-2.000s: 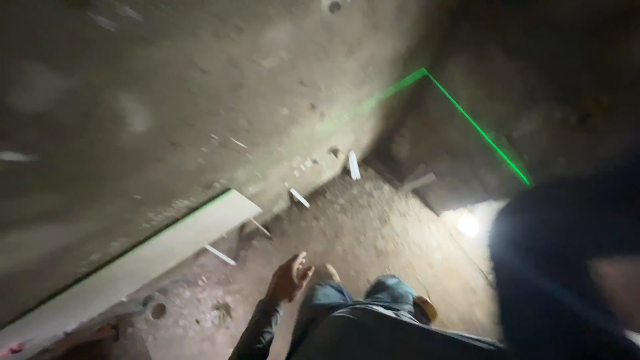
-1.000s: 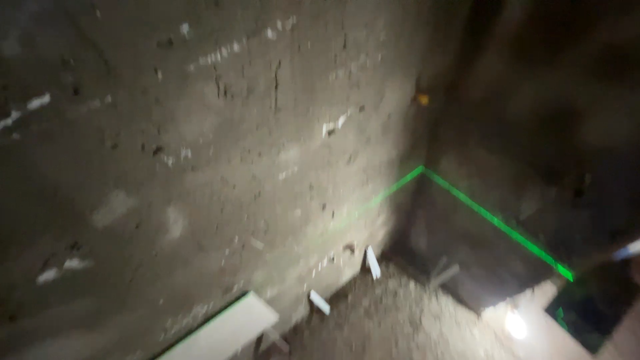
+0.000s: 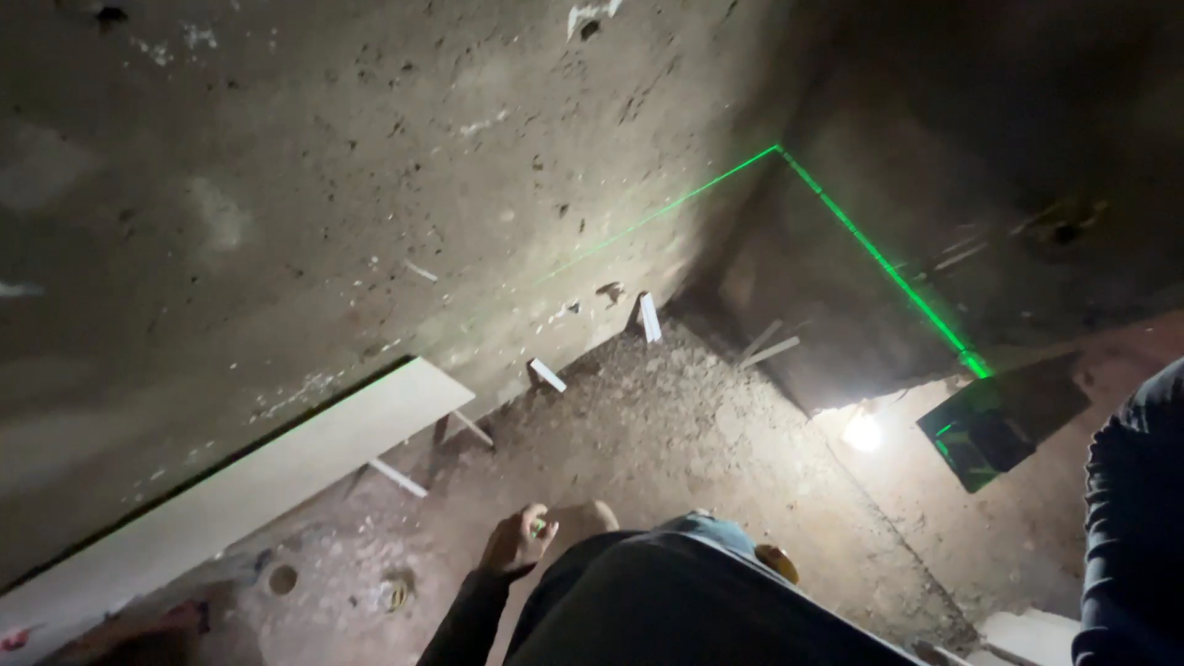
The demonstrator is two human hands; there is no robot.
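Observation:
My left hand is low in the middle, in front of my dark shirt, with its fingers curled; a small green glint shows between them, and whether it holds anything is unclear. My right hand is out of view; a dark, creased sleeve fills the right edge. Left of my left hand, a long pale board or panel runs along the foot of the rough wall. Thin strips stick out from beneath it. A green laser line crosses both walls and bends at the corner.
White strips lean at the wall's foot, with another nearer the corner. Loose rubble covers the floor there. A bright lamp stands beside a dark flat platform at right. A round hole or disc marks the lower-left floor.
The view has swung up to the wall and back down. My left hand, out of view a second ago, shows again. The dark platform at right is now plainly in view.

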